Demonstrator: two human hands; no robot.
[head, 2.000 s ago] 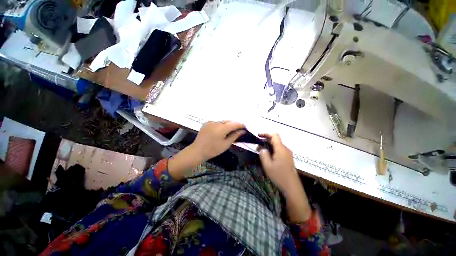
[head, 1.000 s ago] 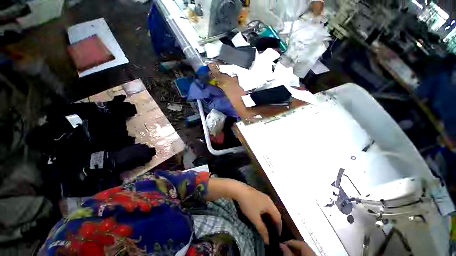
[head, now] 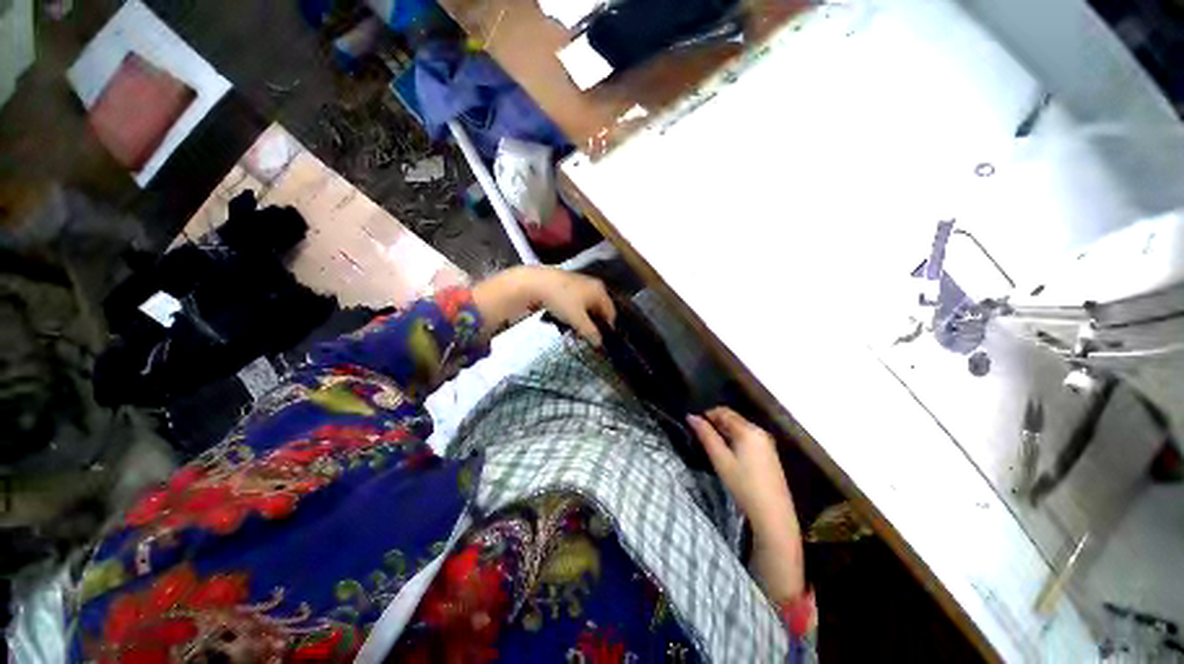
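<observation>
A dark fabric piece [head: 645,367] hangs between my hands, over the check apron at the table's front edge. My left hand [head: 571,301] has its fingers curled on the upper end of the dark cloth. My right hand [head: 735,448] is at its lower end, fingertips at the cloth. The cloth is very dark, so its outline and the exact grip are hard to see. The needle area of the sewing machine [head: 961,324] is to the right, with a small dark strip [head: 939,249] beside it.
The white table [head: 779,234] has a slanting front edge. A yellow-handled awl [head: 1062,575] and dark tools [head: 1073,438] lie right of the needle. A folded dark bundle [head: 656,33] is on the brown board [head: 526,59]. Black garment pieces [head: 214,311] are heaped at left.
The view has swung since the earlier frames. My hands now show farther apart, with the dark cloth stretched down between them, below the table's edge.
</observation>
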